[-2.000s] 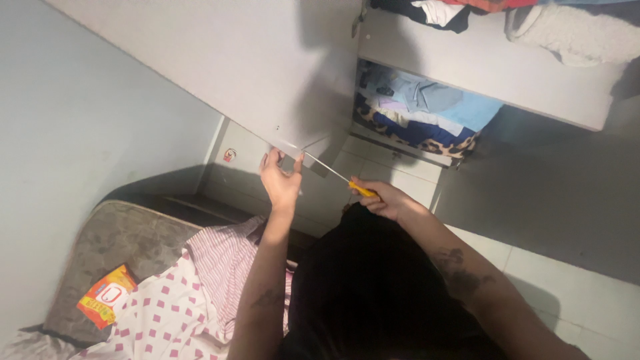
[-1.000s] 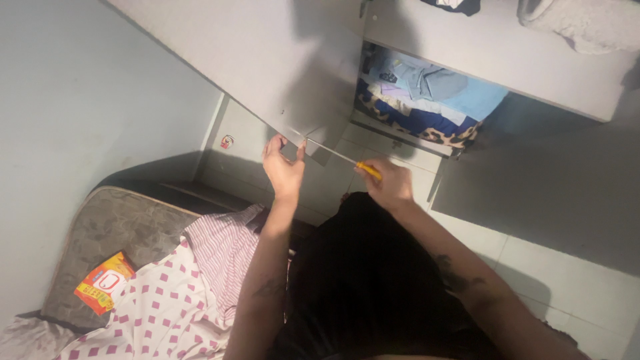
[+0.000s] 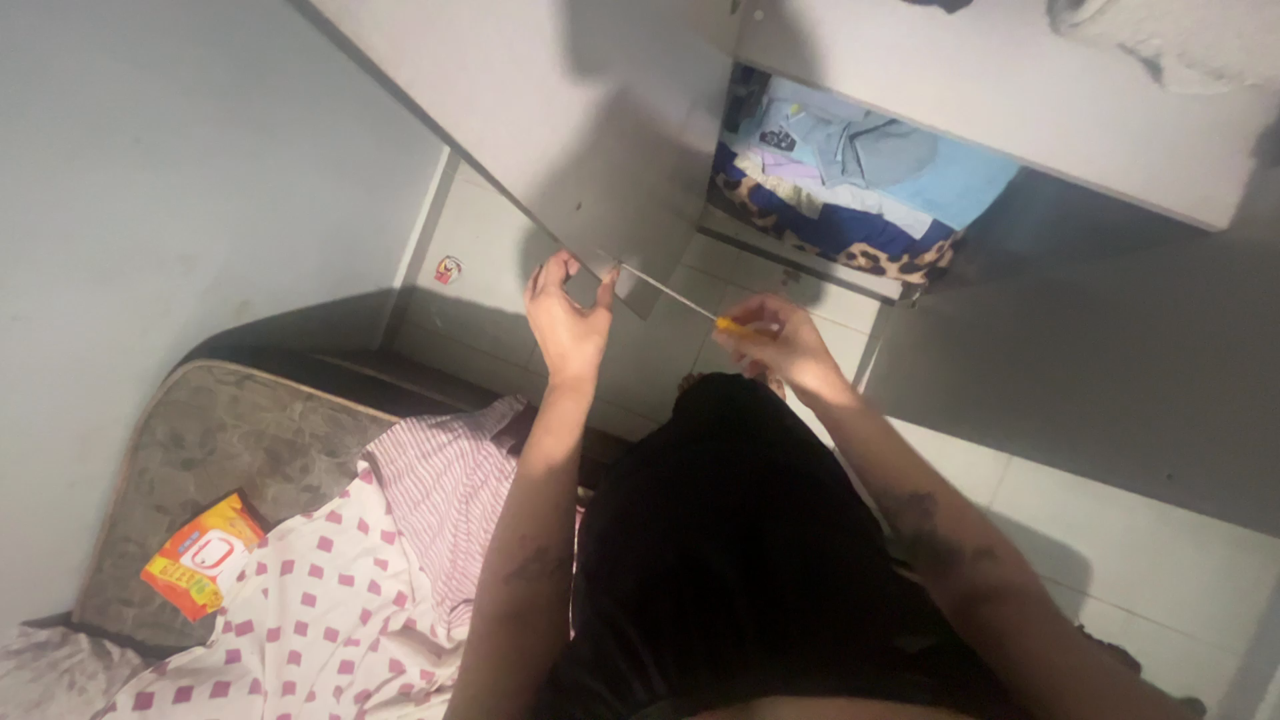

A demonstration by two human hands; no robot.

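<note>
A white cabinet door (image 3: 640,150) stands open, its lower corner near my hands. My left hand (image 3: 572,310) grips the door's edge close to that corner, thumb on the near face and fingers at the edge. In my right hand (image 3: 775,340) is a screwdriver (image 3: 735,326) with a yellow handle and a long thin metal shaft. The shaft slants up and left to the door face, its tip beside my left thumb. Whether the tip sits in a screw is too small to tell.
Folded clothes (image 3: 860,160) fill the cabinet's low compartment, under a white shelf or drawer panel (image 3: 1000,90). At lower left a mattress (image 3: 270,430) holds a patterned cloth (image 3: 310,590) and an orange wipes packet (image 3: 205,555). A grey wall (image 3: 200,170) rises on the left; floor tiles (image 3: 940,450) lie below.
The fingers of my right hand have shifted their hold on the screwdriver's handle. My left hand has stayed at the door's edge.
</note>
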